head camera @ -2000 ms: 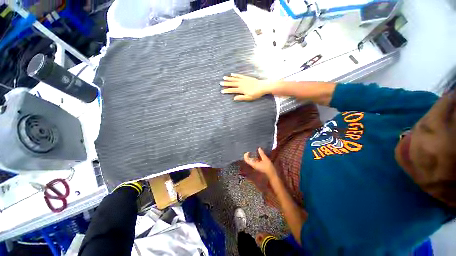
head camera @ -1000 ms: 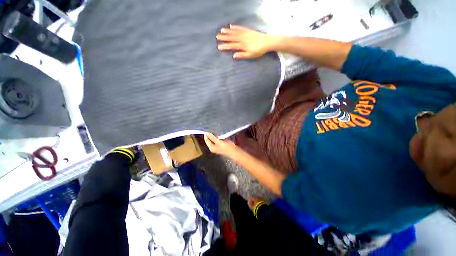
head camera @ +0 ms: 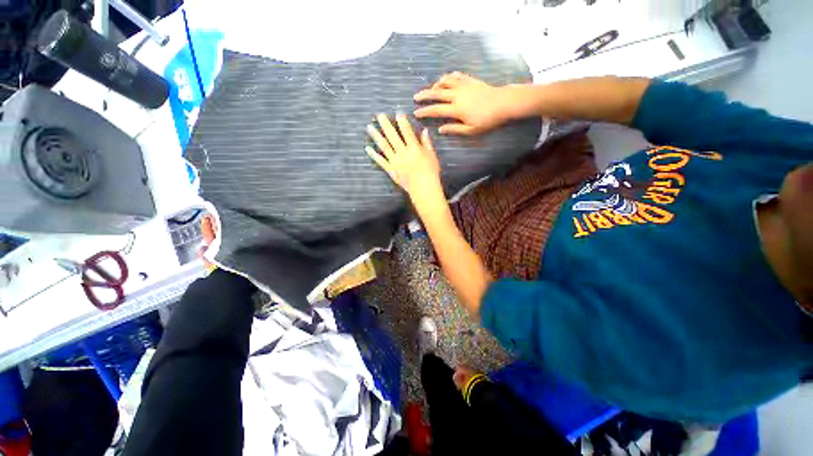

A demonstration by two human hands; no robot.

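A grey pinstriped panel [head camera: 303, 142] with white edges lies over the table, its lower part rumpled and hanging past the table edge. My left hand [head camera: 209, 236], below a black sleeve with a yellow-striped cuff, is at the panel's lower left edge; it grips there, mostly covered by the cloth. A small part of my right hand [head camera: 462, 378] shows low down beside another yellow-striped cuff, away from the panel; its fingers cannot be made out. Another person's two hands [head camera: 437, 134] lie flat on the panel's right part.
A person in a teal top [head camera: 606, 294] is at the right. Red-handled scissors [head camera: 105, 278] and a grey machine part [head camera: 67, 160] are on the left table. A dark cylinder [head camera: 102, 58] is behind. White fabric [head camera: 307, 383] and a cardboard box [head camera: 352, 278] are below.
The panel's lower left part has gone from flat to rumpled and folded, and fingers of my left hand now show. The other person's lower hand has moved from the edge up onto the panel.
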